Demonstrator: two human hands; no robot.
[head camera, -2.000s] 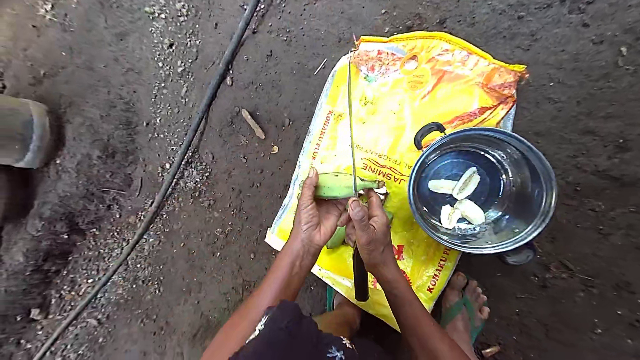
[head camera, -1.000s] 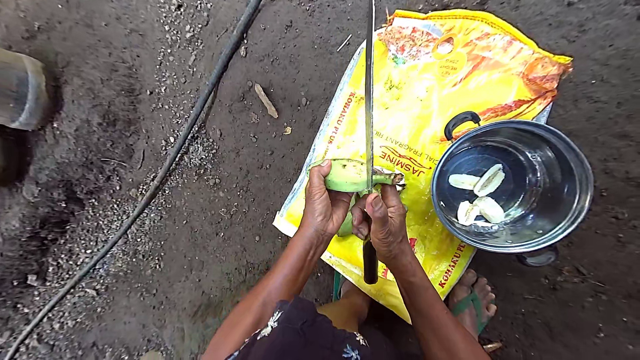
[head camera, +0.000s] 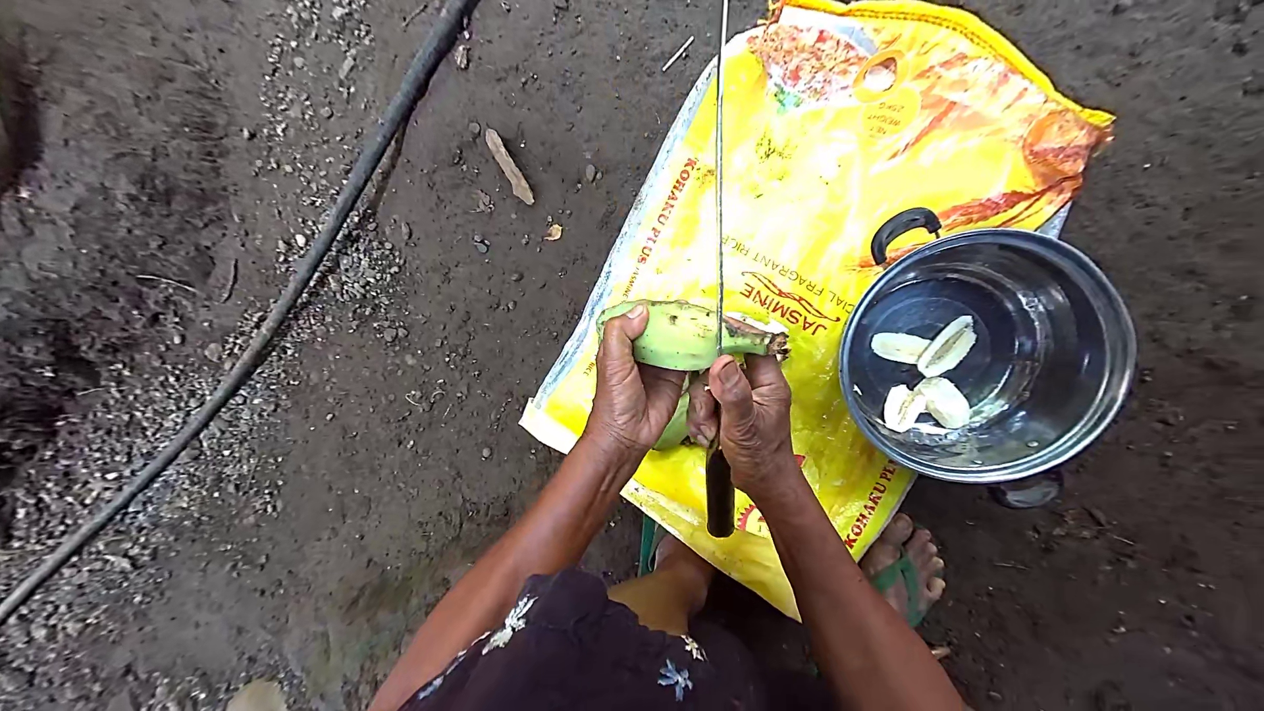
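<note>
My left hand (head camera: 637, 390) grips the left end of a green banana (head camera: 671, 334), thumb on top. My right hand (head camera: 746, 415) is closed around a long knife (head camera: 721, 484) near the base of its blade, and its fingers are close to the banana's stem end. The thin blade crosses the banana near that end and points away from me; the dark handle sticks out below the hand. Under my hands lies another green piece (head camera: 674, 427), partly hidden. Several pale peeled pieces (head camera: 946, 346) lie inside a metal pot (head camera: 1096, 395) to the right.
A yellow printed rice sack (head camera: 810, 197) lies on the dirt ground beneath the banana and part of the pot. A black hose (head camera: 286, 306) runs diagonally at the left. A small wood chip (head camera: 509, 166) lies between them. A sandalled foot (head camera: 908, 568) is beside the sack's lower edge.
The blade, tilted slightly left two seconds ago, now stands nearly straight across the banana. Both hands keep their hold. The view has shifted.
</note>
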